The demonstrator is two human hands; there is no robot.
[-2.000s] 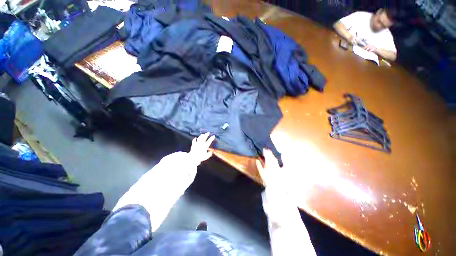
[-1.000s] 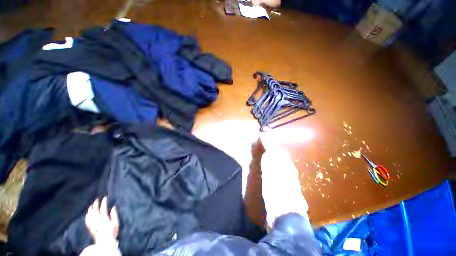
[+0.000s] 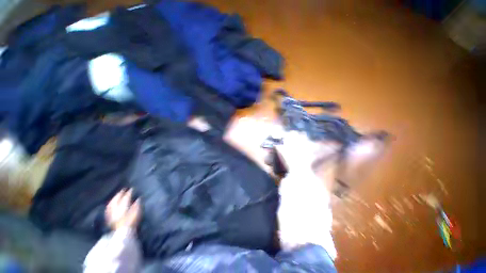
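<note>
A black jacket (image 3: 208,197) lies spread in front of me with its shiny lining showing. My left hand (image 3: 123,210) rests on the jacket's left part, its fingers slightly apart. My right arm reaches forward along the jacket's right edge. My right hand (image 3: 301,146) is at the near side of the dark plastic hangers (image 3: 320,125). It is overexposed and blurred, so its fingers and any grip on a hanger cannot be made out.
A pile of navy and black garments (image 3: 224,64) with white patches lies at the back left. The orange-brown table (image 3: 394,69) extends right, with pale scratches near its edge. Scissors (image 3: 445,229) lie at the lower right. A bit of blue (image 3: 474,266) shows in the bottom right corner.
The view has swung from the left of the table toward the hangers. My right hand has left the jacket edge and reached the hangers. My left hand has stayed on the jacket.
</note>
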